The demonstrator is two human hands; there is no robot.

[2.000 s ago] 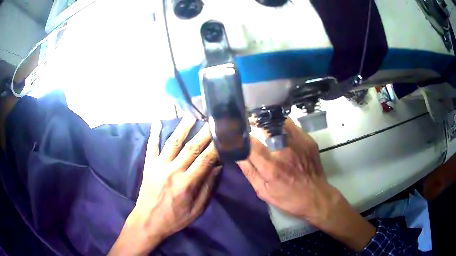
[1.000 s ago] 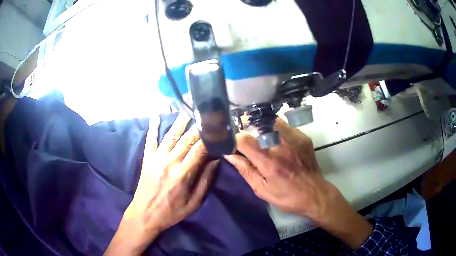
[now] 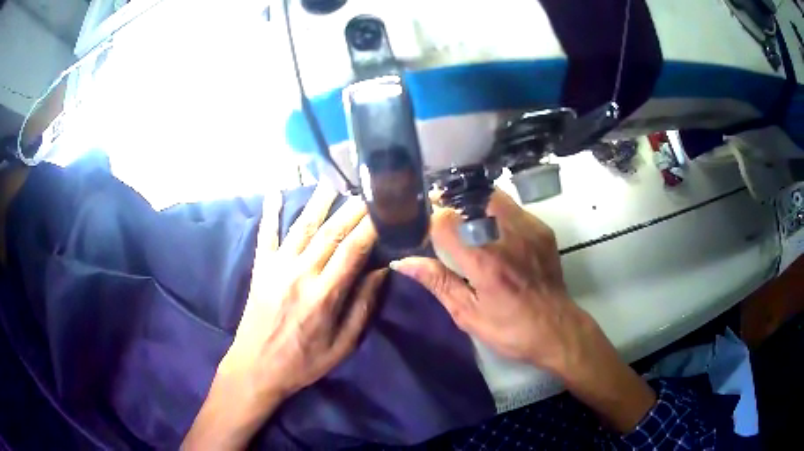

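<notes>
The dark purple garment panel (image 3: 159, 308) lies from the left side to below the machine head (image 3: 494, 84). My left hand (image 3: 308, 299) lies flat on the panel, fingers spread and pointing to the needle area. My right hand (image 3: 511, 282) is just right of the metal front part (image 3: 388, 167), with its thumb at the cloth's edge. Its other fingertips are hidden behind the tension knobs (image 3: 479, 231), so I cannot tell whether they pinch the cloth. The needle and presser foot are hidden.
A purple cloth strip (image 3: 613, 62) hangs over the head. A small red-handled tool (image 3: 666, 158) and a dark tangled heap (image 3: 617, 154) lie under the arm. A ruler scale (image 3: 529, 395) runs along the table's front edge. Part of another person's arm shows at the right edge.
The view has shifted slightly. My right thumb has spread away from its index finger and points left onto the cloth. My left hand stays flat on the panel with little change.
</notes>
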